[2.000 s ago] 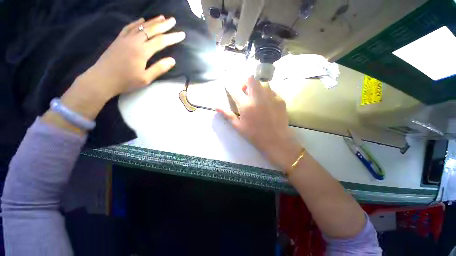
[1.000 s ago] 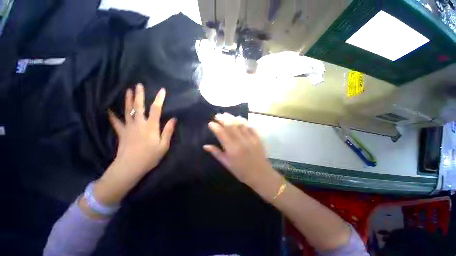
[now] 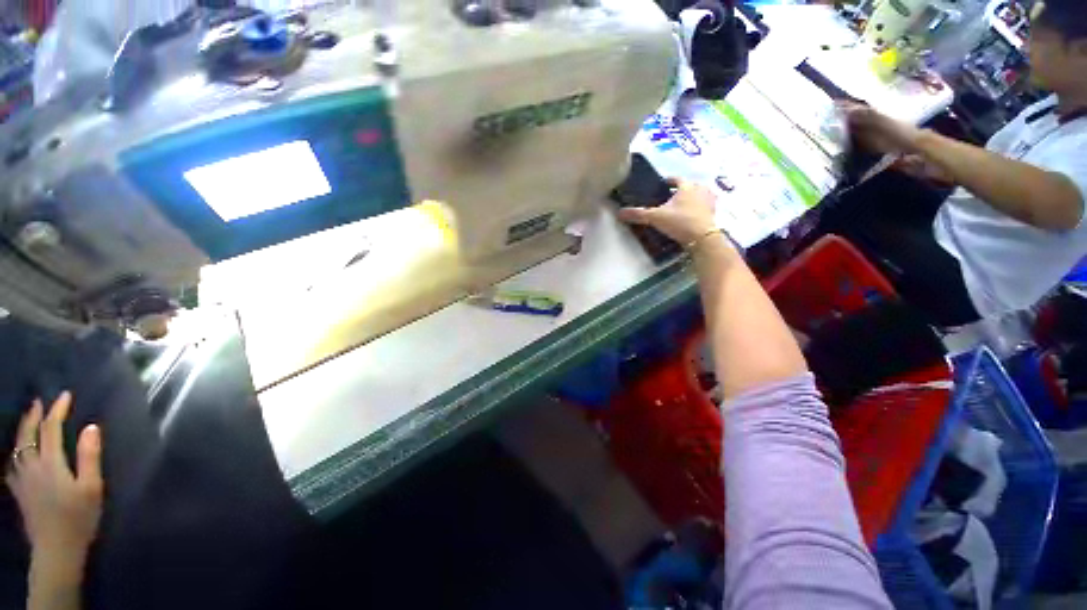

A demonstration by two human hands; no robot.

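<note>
My left hand (image 3: 60,477) is near the left edge, partly cut off. It lies flat on the black cloth (image 3: 203,465) with fingers apart. The cloth runs by the needle area of the sewing machine (image 3: 536,131) and drapes over the table's front edge. My right hand (image 3: 679,217) is at the table's right end, on a flat black rectangle, perhaps a phone (image 3: 644,181). Thumb and fingers touch it; whether they grip it is unclear. Blue and green snips (image 3: 525,303) lie on the white table (image 3: 417,352).
A red basket (image 3: 668,441) with dark pieces and a blue basket (image 3: 1031,465) with black and white pieces stand below at right. White and green plastic packs (image 3: 751,167) lie beyond the phone. A person in a white shirt (image 3: 1013,226) reaches over a neighbouring table.
The view has swung right. My right hand has left the cloth and reached the black rectangle at the table's right end. My left hand remains on the cloth.
</note>
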